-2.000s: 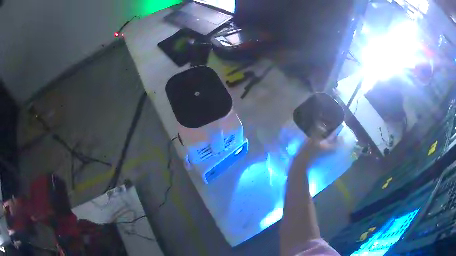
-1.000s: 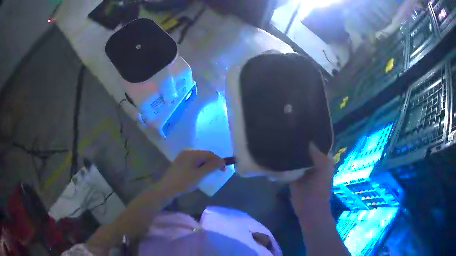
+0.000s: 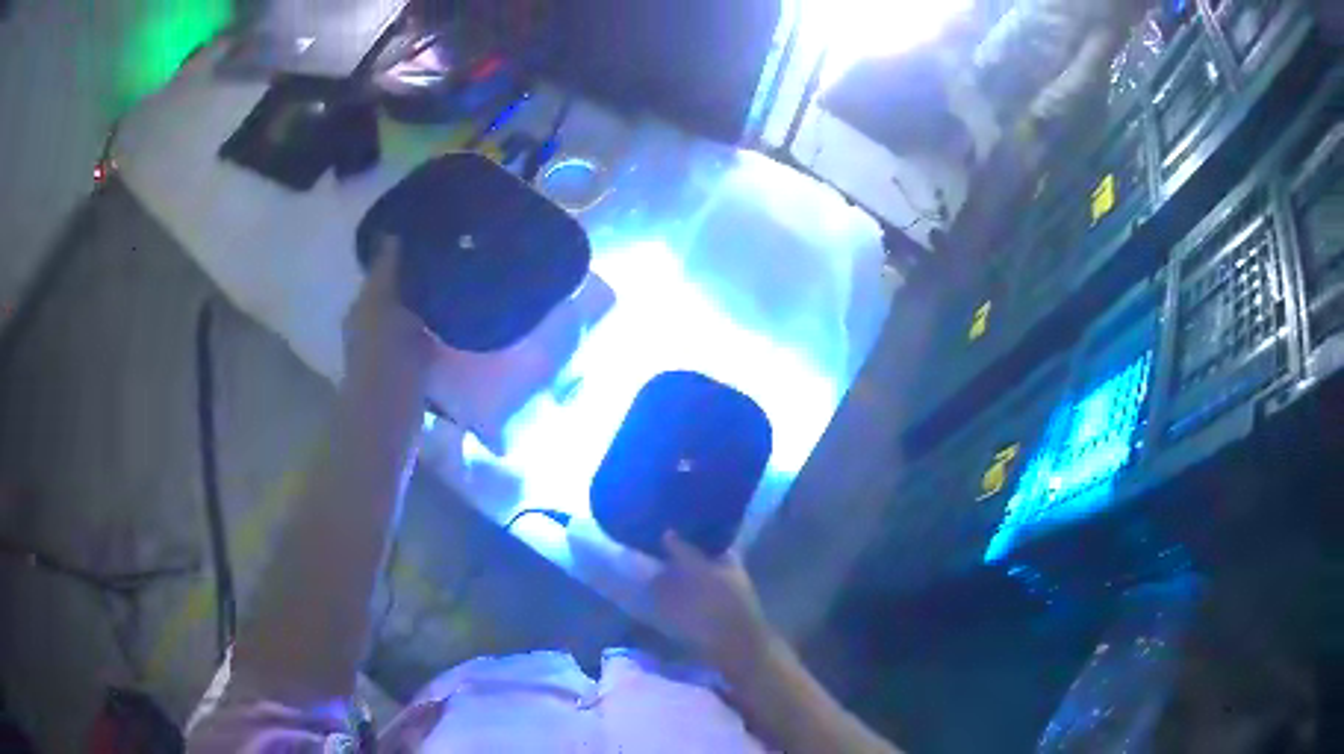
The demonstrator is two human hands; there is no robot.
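Observation:
One projector unit (image 3: 472, 243) with a black rounded face and tiny centre dot is at the left side of the white table. My left hand (image 3: 386, 302) grips its near left edge, with the thumb on the black face. A second unit (image 3: 683, 449) is lower and to the right, near the table's front end. My right hand (image 3: 705, 589) holds its lower edge, a finger on the black face. Both units' white bodies are partly hidden or washed out by bright blue light. Most fingers are hidden.
White table (image 3: 207, 177) holds a flat black mat (image 3: 302, 133) and a tape roll (image 3: 575, 181) at the back. Crate stack (image 3: 1231, 302) with yellow labels stands right. A thin cable hangs at the table's near edge. A bright light glares at the top.
The right-hand unit has moved away from me, down and left to the table's front end. My left hand has moved up and left onto the other unit.

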